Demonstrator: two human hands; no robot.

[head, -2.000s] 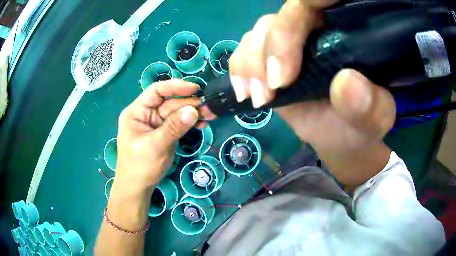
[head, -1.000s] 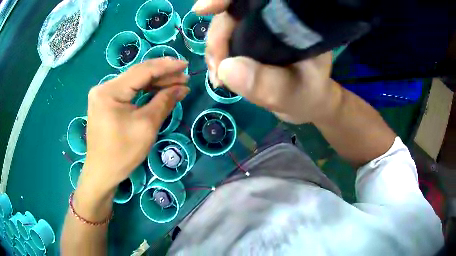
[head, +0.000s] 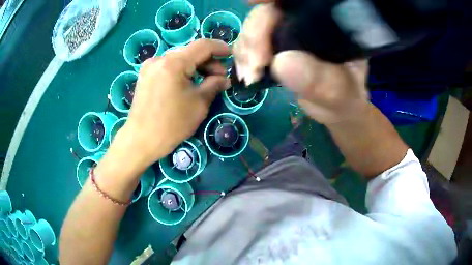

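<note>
My right hand (head: 305, 72) is closed around the black electric screwdriver (head: 331, 31) at the upper right, blurred. Its narrow end points left, towards my left fingertips and over a turquoise fan housing (head: 245, 107). The bit cannot be made out. My left hand (head: 176, 98) is just left of it, with thumb and index finger bent close together. Whether they pinch a screw is too blurred to tell. More turquoise housings with dark motors, such as one (head: 226, 135) below the hands, stand around them.
A clear bag of silvery screws (head: 82, 31) lies at the upper left by the white line (head: 31, 108). More turquoise housings (head: 23, 230) are grouped at the lower left. Red lead wires with white connectors (head: 258, 179) lie near my clothing. A blue object and brown carton (head: 449, 137) are at the right.
The screwdriver was level in my left fingertips two seconds ago, then moved apart from them. Now my left hand has moved right, and its fingertips are close to the tool's narrow end again.
</note>
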